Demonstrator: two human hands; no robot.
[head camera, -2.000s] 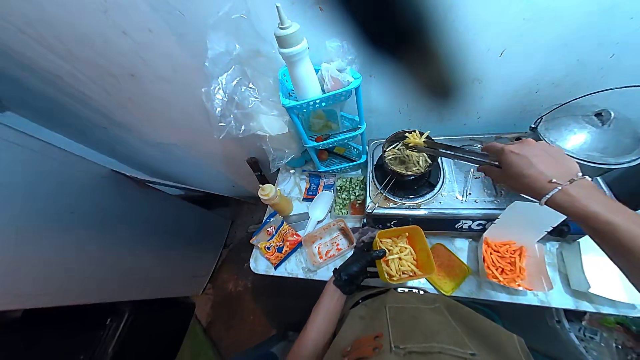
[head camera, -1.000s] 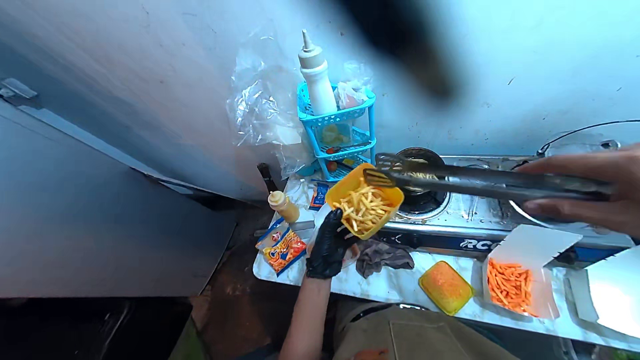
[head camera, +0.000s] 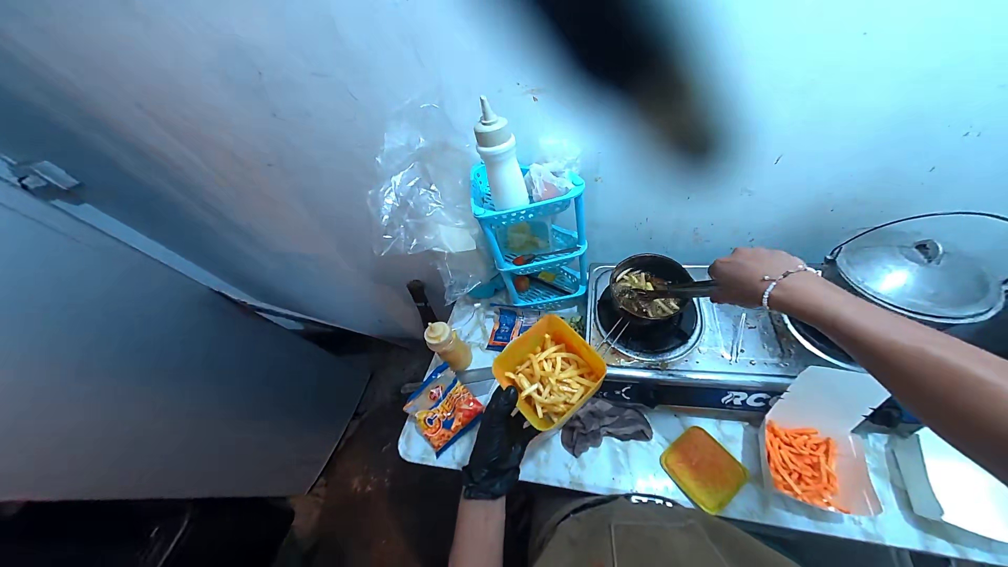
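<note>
My left hand (head camera: 498, 449), in a black glove, holds a square yellow plastic tub (head camera: 597, 364) of French fries (head camera: 551, 378), raised and tilted over the marble-look table. My right hand (head camera: 752, 277), bare with a beaded bracelet, grips dark metal tongs (head camera: 687, 290); their tips are down in a small black frying pan (head camera: 650, 264) with more fries in oil. The pan stands on the left burner of a two-burner gas stove (head camera: 728, 346). An open white box (head camera: 827, 386) of orange-coated fries (head camera: 803, 465) and an orange-dusted yellow lid (head camera: 703, 470) lie in front of the stove.
A blue tiered rack (head camera: 529, 213) bears a white squeeze bottle (head camera: 502, 161). A sauce bottle (head camera: 449, 346), a snack packet (head camera: 445, 409) and a dark cloth (head camera: 605, 425) are at the left. A lidded pot (head camera: 917, 276) covers the right burner. A blurred dark object hangs overhead.
The tongs were over the tub of fries one second ago and are now in the pan. My left hand has lifted the tub from its lower place of two seconds ago.
</note>
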